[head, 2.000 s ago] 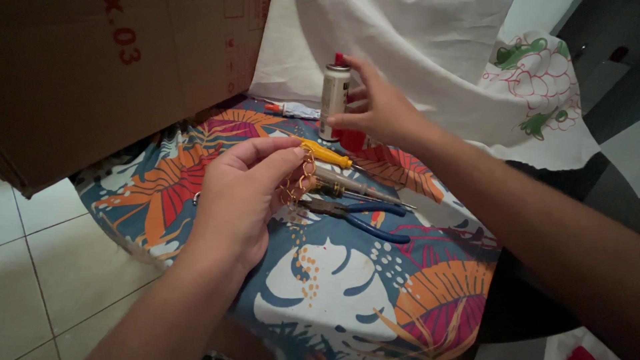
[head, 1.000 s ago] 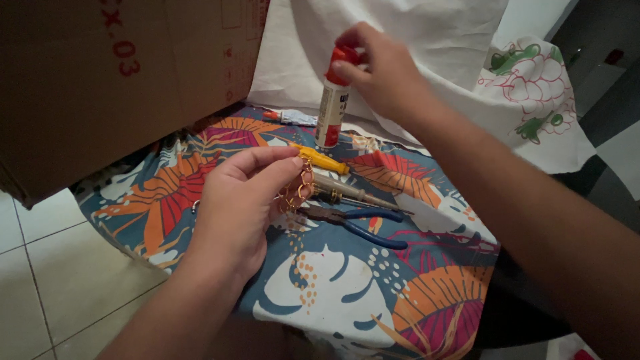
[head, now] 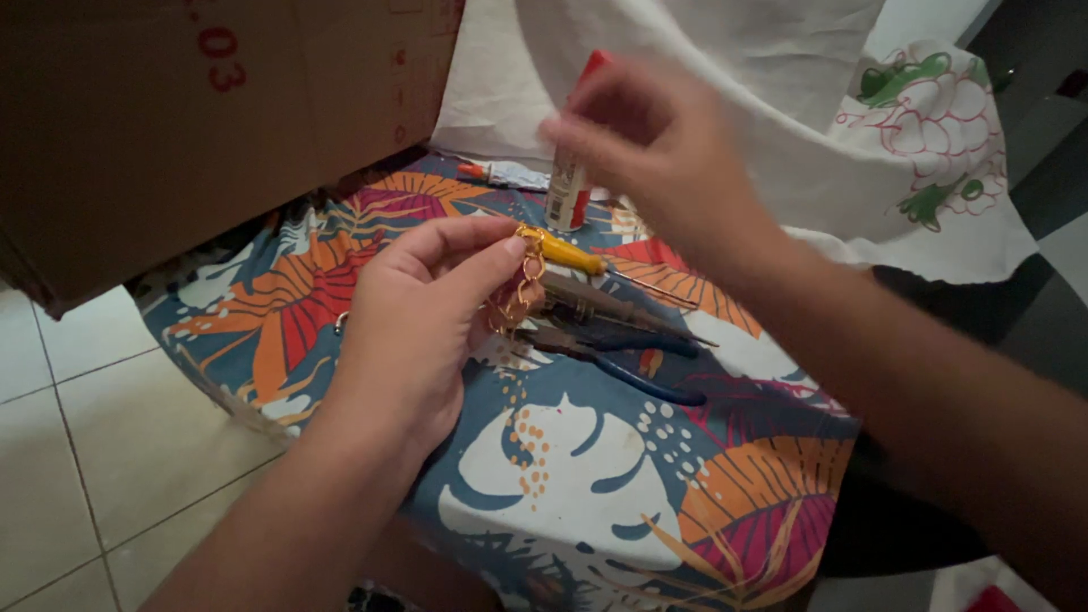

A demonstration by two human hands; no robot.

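Note:
Between the thumb and forefinger of my left hand (head: 425, 314) hangs a gold-coloured link chain (head: 531, 272). My right hand (head: 654, 136), blurred, is at the red cap of an upright spray can (head: 565, 191); its fingers hide part of the cap, so I cannot tell whether they grip it. Right behind the chain lies a screwdriver with a yellow handle (head: 565, 252). Nearer me are a thin pointed tool (head: 629, 313), partly hidden, and pliers with dark blue handles (head: 650, 382).
A large cardboard box (head: 212, 127) stands at the back left. A crumpled metal tube with an orange cap (head: 514, 176) lies behind the can. White fabric (head: 722, 110) drapes at the back. The patterned cloth (head: 561, 476) covers the work surface; its edge drops toward the tiled floor (head: 144, 442).
The red cap was off the can two seconds ago, with my right hand at the red nozzle; one second ago the cap was on top. My left hand keeps holding the chain.

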